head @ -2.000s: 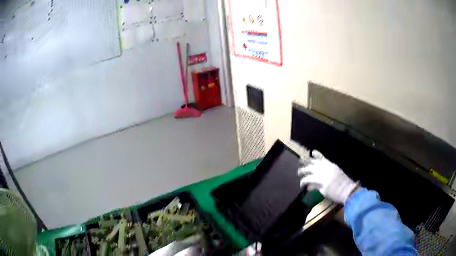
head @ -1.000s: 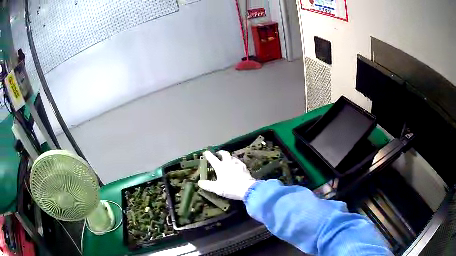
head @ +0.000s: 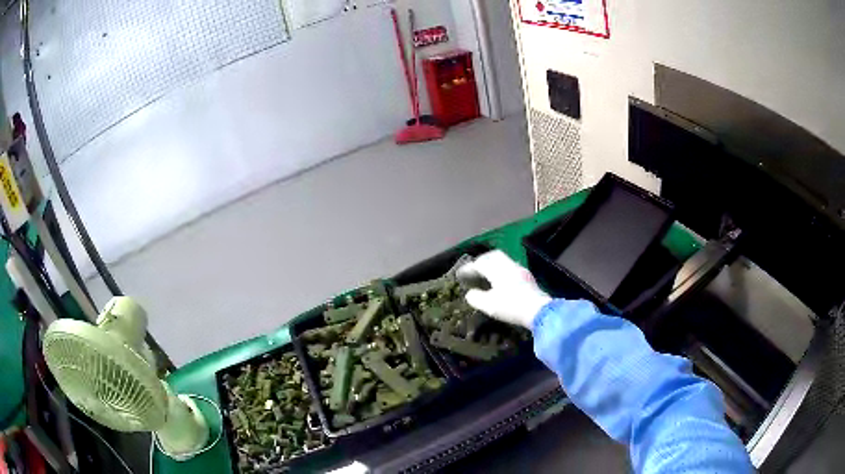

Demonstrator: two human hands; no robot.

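Note:
My right hand (head: 503, 289), in a white glove, is over the right-hand black parts bin (head: 454, 370). Its fingertips are at the end of a long olive fixture piece (head: 428, 286) near the bin's back; whether they grip it is not clear. The middle black bin (head: 371, 424) holds larger loose olive bars. A smaller-piece bin (head: 225, 407) stands to its left, full of small olive pieces. My left hand is not in view; a bright white patch at the bottom edge is too unclear to name.
A black tray (head: 616, 236) sits tilted in another black bin (head: 556, 264) on the green mat (head: 519, 236). A pale green fan (head: 107, 375) stands at the left. The conveyor end (head: 713, 370) and cream machine (head: 611, 56) with black flaps are at the right.
My right hand has gone from the tilted black tray to the middle bin, then right to the right-hand bin. The view has swung; the fan now shows. The tray lies tilted, let go.

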